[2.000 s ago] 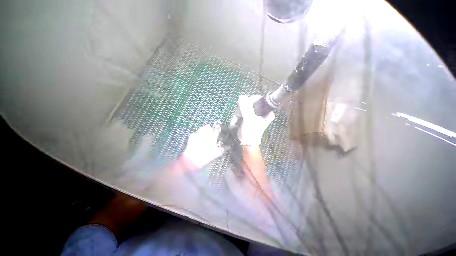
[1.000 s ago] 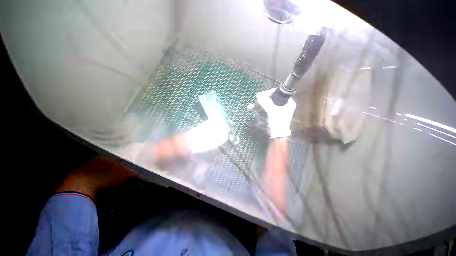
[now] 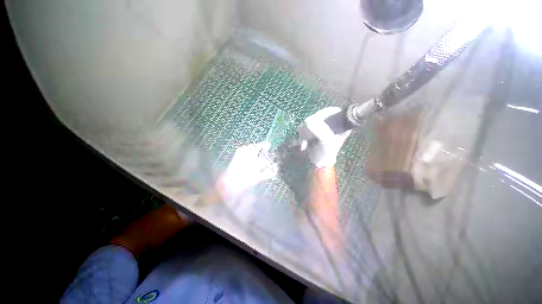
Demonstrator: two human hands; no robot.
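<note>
My left hand [image 3: 248, 169], in a glaring white glove, holds a narrow green circuit board [image 3: 276, 126] that sticks up past its fingers, above the perforated grate [image 3: 220, 101]. My right hand [image 3: 324, 138], also white-gloved, is closed around the dark nozzle [image 3: 339, 123]. The nozzle's tip points left toward the board, with a gap between them. The dark speckled hose [image 3: 410, 80] runs from the nozzle to the upper right. Glare and window reflections blur the fingers and the board's lower part.
A brown cardboard piece [image 3: 392, 148] stands right of the grate, with a pale crumpled item [image 3: 437, 169] beside it. A round dark port [image 3: 392, 13] is on the back wall. The viewing window's edge [image 3: 151, 191] curves between my body and the cabinet inside.
Against one second ago, my left hand has turned the board more upright, and both hands are closer together. The nozzle and hose slant more to the right. The view has shifted.
</note>
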